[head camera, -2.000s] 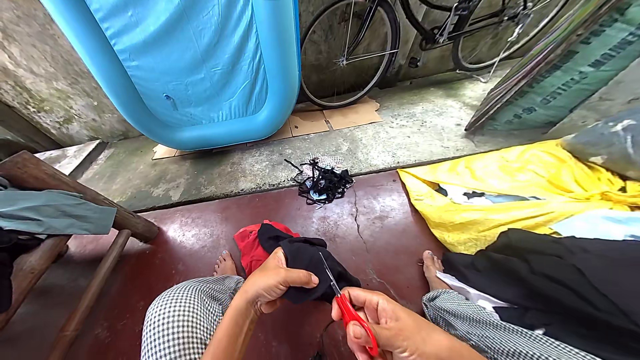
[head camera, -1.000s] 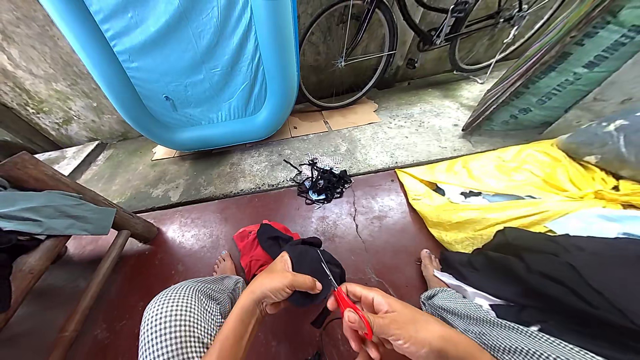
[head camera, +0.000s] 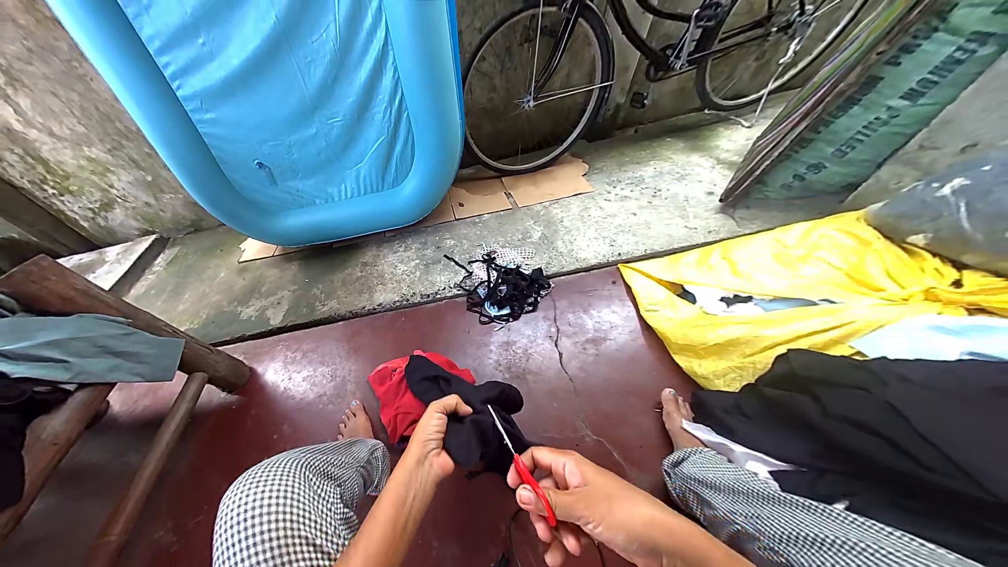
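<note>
My left hand pinches a piece of black cloth between thumb and fingers. My right hand holds small scissors with red handles; their metal blades point up and left over the black cloth, and look nearly closed. Red cloth lies on the floor behind and left of the black cloth. Farther forward, a tangled heap of black fabric strips with some white netted and light blue material sits at the floor's edge.
A yellow sheet and black fabric lie at right. At left stands a wooden frame with grey cloth over it. A blue inflatable pool, a bicycle and cardboard are by the wall.
The black cloth in my left hand has changed shape, from a rounded bunch one second ago to a more spread, drooping piece. The scissors stay in my right hand.
</note>
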